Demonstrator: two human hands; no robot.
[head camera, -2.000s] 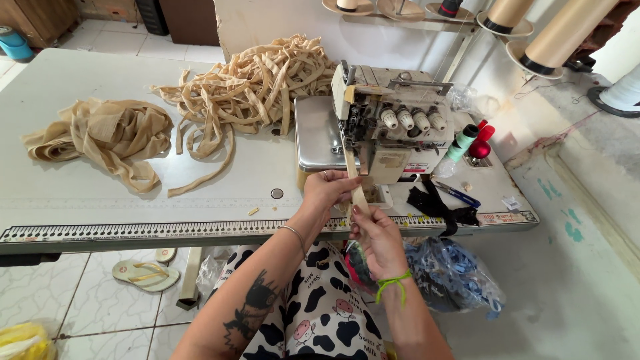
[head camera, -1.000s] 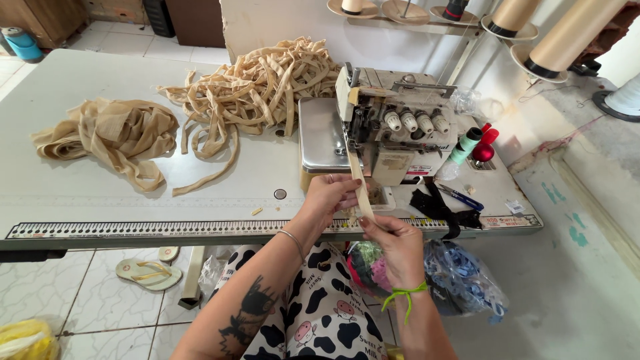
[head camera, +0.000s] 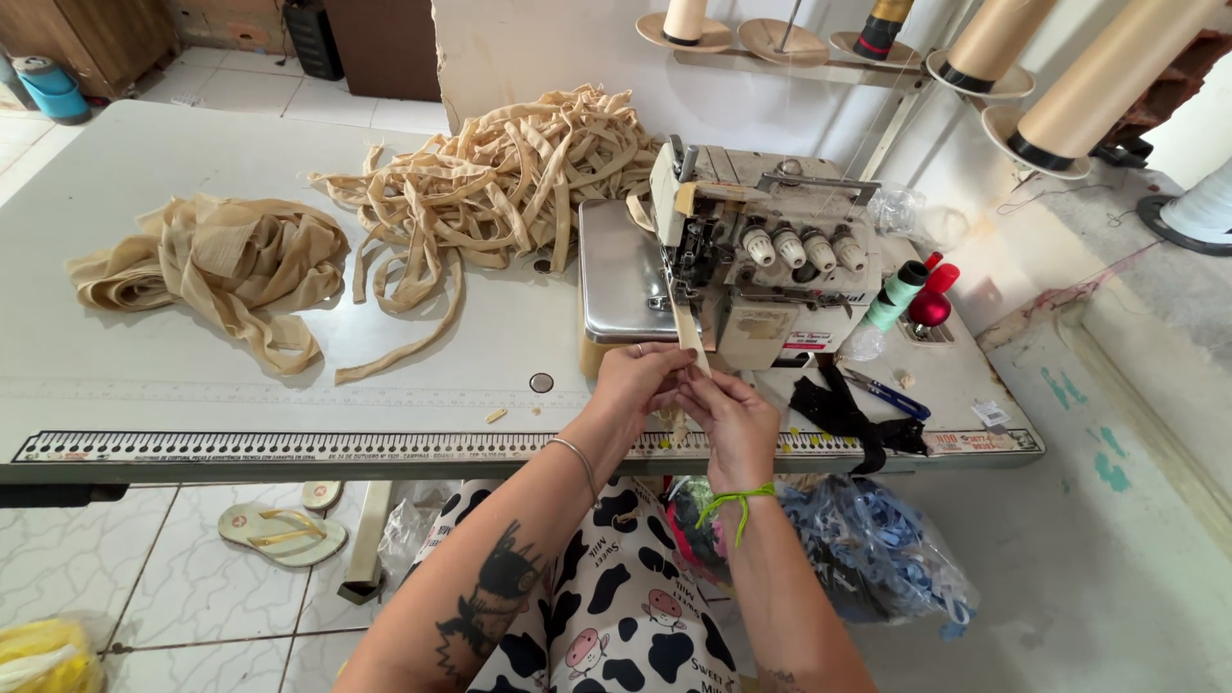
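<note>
A beige fabric strip (head camera: 688, 332) runs from the needle area of a serger sewing machine (head camera: 760, 250) down toward me. My left hand (head camera: 635, 380) pinches it between thumb and fingers, just in front of the machine. Close beside it, my right hand (head camera: 731, 414) grips the same strip lower down, the fingertips of both hands nearly touching. Behind the machine's metal side plate (head camera: 626, 279) lies a tangled heap of narrow beige strips (head camera: 520, 183). Farther left on the table rests a loose bundle of wider beige fabric (head camera: 231, 260).
Right of the machine are thread snips (head camera: 885, 393), black fabric (head camera: 837, 409), a green thread spool (head camera: 895, 296) and a red bulb-shaped object (head camera: 930, 306). A printed ruler strip (head camera: 289, 447) lines the white table's front edge. Large thread cones (head camera: 1107, 82) stand above at right.
My right hand has come up and inward from lower on the strip, so both hands are now close together. The left hand still pinches the strip.
</note>
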